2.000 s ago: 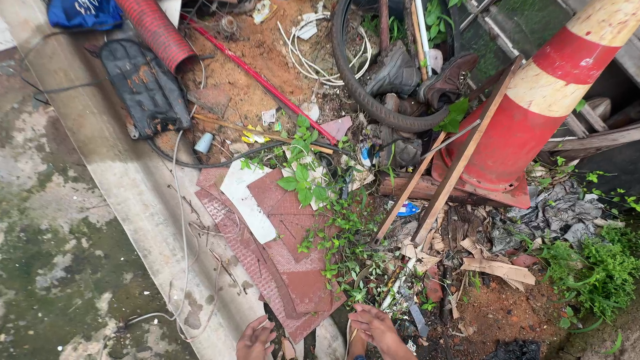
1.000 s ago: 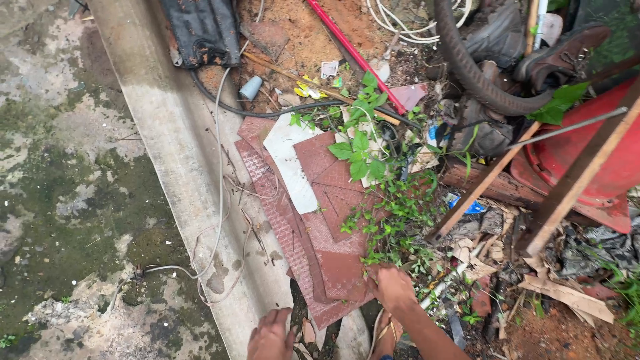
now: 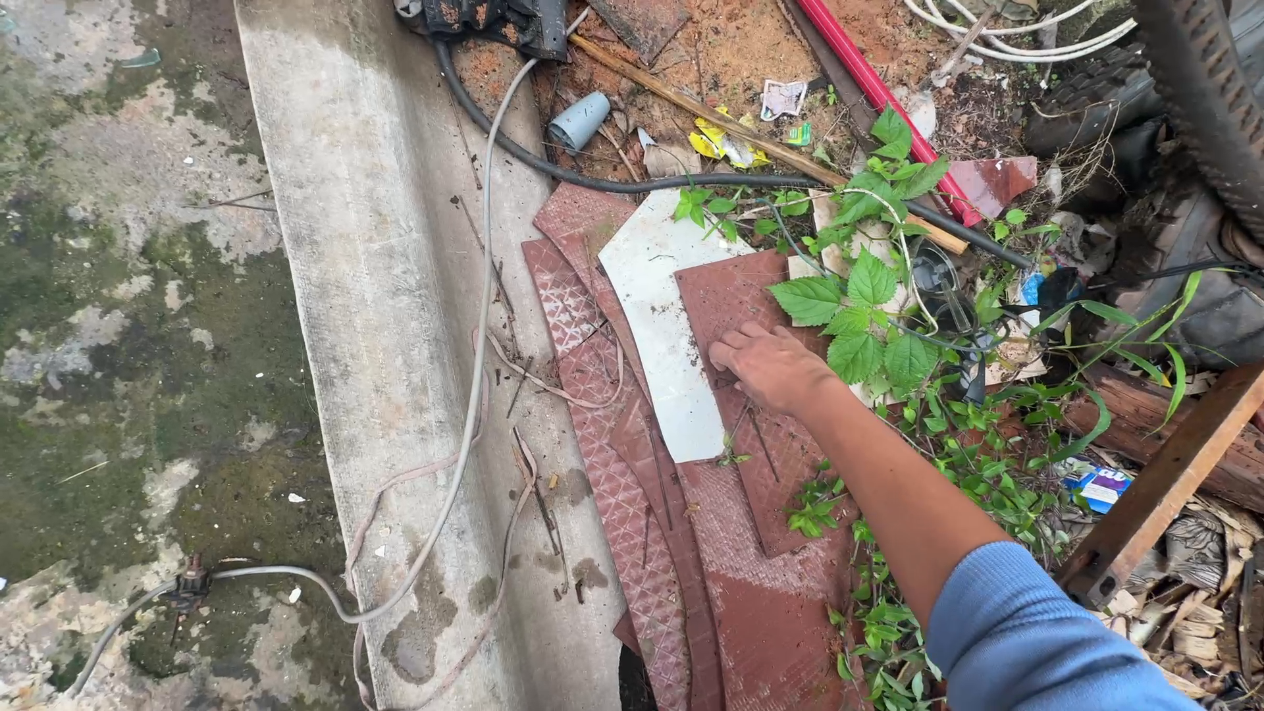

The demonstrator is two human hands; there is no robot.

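Note:
My right hand (image 3: 768, 367) reaches in from the lower right in a blue sleeve (image 3: 1037, 632). Its bent fingers touch the upper face of a reddish-brown tile piece (image 3: 780, 464), near the edge of a white tile piece (image 3: 657, 316). Whether the fingers grip anything is not clear. More broken reddish tiles (image 3: 632, 444), some with a diamond pattern on their faces, lie stacked beneath and beside these. A leafy green plant (image 3: 859, 316) overhangs the right side of the stack. My left hand is out of view.
A grey cable (image 3: 484, 326) runs along the concrete ledge (image 3: 346, 247). A black hose (image 3: 632, 185), a wooden stick (image 3: 711, 118), a red pole (image 3: 879, 89) and a grey plastic cup (image 3: 580, 120) lie above the tiles. At right are a tyre (image 3: 1205, 89) and a wooden bar (image 3: 1165, 484).
My right hand has moved from the lower end of the tile stack up onto the upper tile piece. My left hand, earlier at the bottom edge, has left the view. The view is closer on the tiles.

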